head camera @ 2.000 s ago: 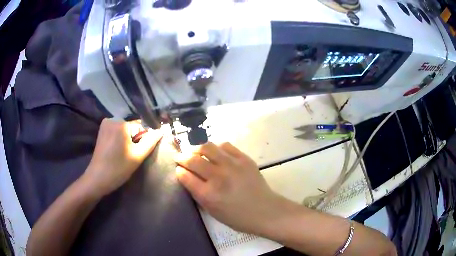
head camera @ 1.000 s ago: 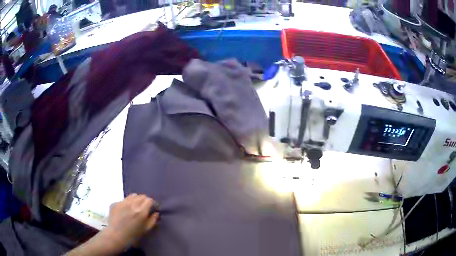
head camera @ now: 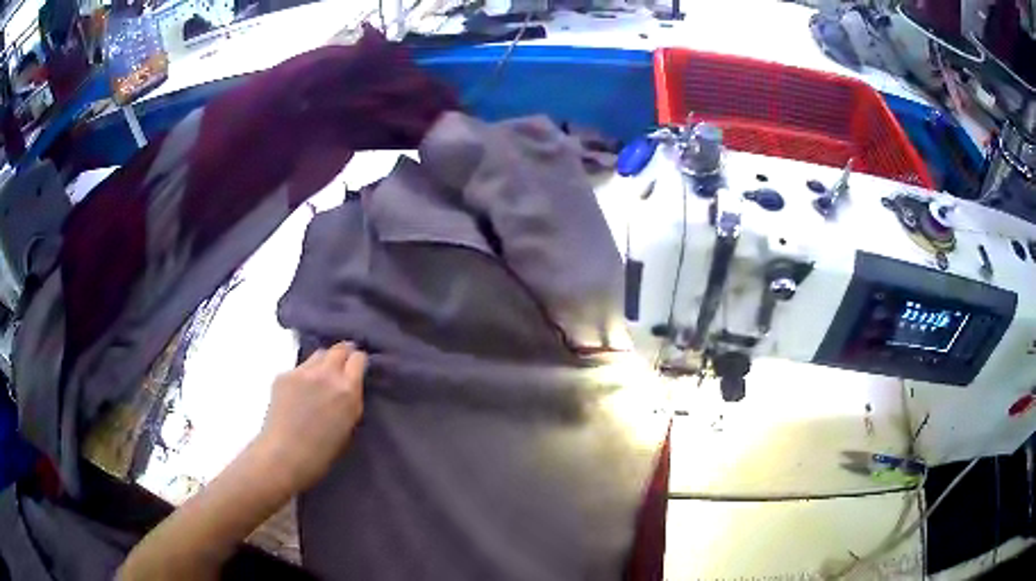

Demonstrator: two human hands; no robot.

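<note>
A large grey garment panel (head camera: 454,454) lies on the cream-white machine bed (head camera: 773,448), left of the needle area. My left hand (head camera: 318,403) grips its left edge and raises a fold running toward the presser foot (head camera: 682,369). A narrow maroon strip (head camera: 652,511) shows along the panel's lower right edge. Upper grey folds with a dark seam edge lie behind, beside the white machine head (head camera: 750,261). Whether the cloth is under the foot cannot be told in the glare. My right hand is not in view.
Maroon and grey cloth (head camera: 250,136) is draped along the left. A red plastic basket (head camera: 784,108) stands behind the machine head, beside a blue edge (head camera: 545,85). Thread snips (head camera: 884,464) and a pale cord (head camera: 909,528) lie on the bed at the right.
Two seconds ago both hands were at the needle. My right hand has left the picture. My left hand has moved to the panel's left edge, then up and away, lifting a fold; maroon now shows lower right.
</note>
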